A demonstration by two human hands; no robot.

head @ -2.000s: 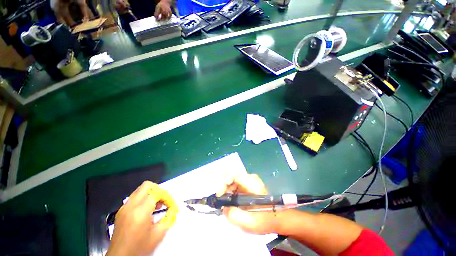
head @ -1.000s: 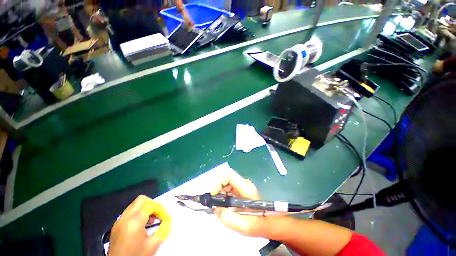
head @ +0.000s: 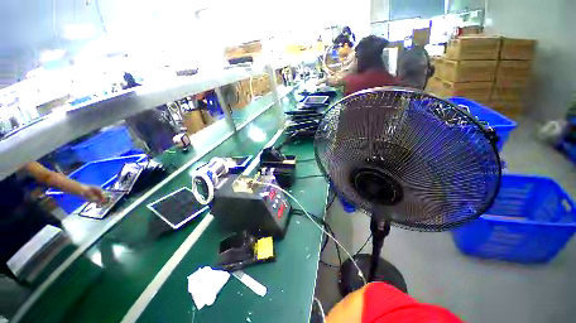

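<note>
Neither of my hands shows; only my red right sleeve with a bit of forearm shows at the bottom edge. Nearest on the bench are a crumpled white tissue (head: 206, 285), a white strip (head: 251, 283) and the black iron stand (head: 235, 250) with its yellow sponge (head: 264, 248). No iron sits visibly in the stand. Behind it is the black soldering station (head: 247, 208) with red display, a white-rimmed solder spool (head: 203, 187) and a pale tube running down right. A solar panel (head: 179, 207) lies face up on the green line surface, left of the station.
A large black floor fan (head: 404, 161) stands right of the bench edge. Blue bins (head: 518, 217) are behind it. Dark panels (head: 304, 120) are stacked farther along. A person's arm (head: 63, 183) handles a panel at left. People sit ahead, near stacked cartons (head: 474, 63).
The view has swung right and up. My hands, the soldering iron and the white pad have left the picture. The fan, blue bins, people and cartons now show more fully.
</note>
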